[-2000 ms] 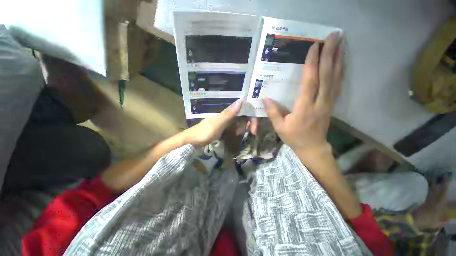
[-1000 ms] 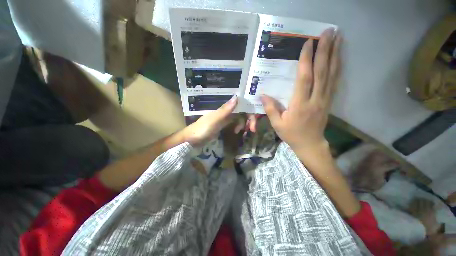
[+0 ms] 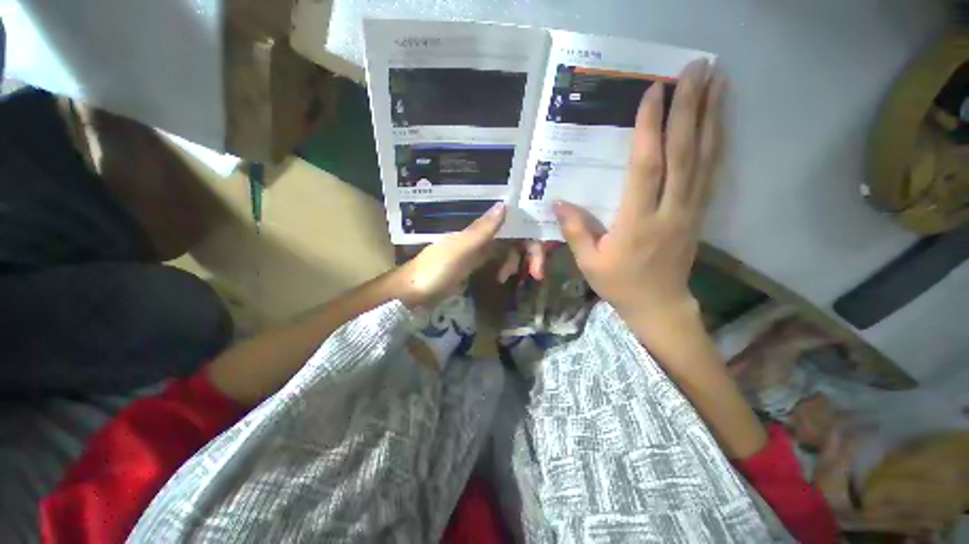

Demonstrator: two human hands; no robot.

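An open white instruction manual (image 3: 540,138) lies spread before me at the bench edge, with dark screenshot figures on both pages. My left hand (image 3: 455,255) grips its bottom edge near the fold, thumb on top of the left page and fingertips showing below the booklet. My right hand (image 3: 653,202) lies flat over the right page, fingers together and pointing up, thumb near the page's lower left. It covers the right part of that page. Whether its fingers pinch the paper is hidden.
A yellow-brown round tray (image 3: 922,149) and a black bar-shaped object (image 3: 903,281) are on the white bench (image 3: 797,138) at right. Another person's dark-clothed leg (image 3: 106,324) is at left. A blurred person is at lower right. My knees are below the booklet.
The booklet has shifted very slightly up and left in view since the first frame; both hands keep their places on it. The people at left and lower right have moved.
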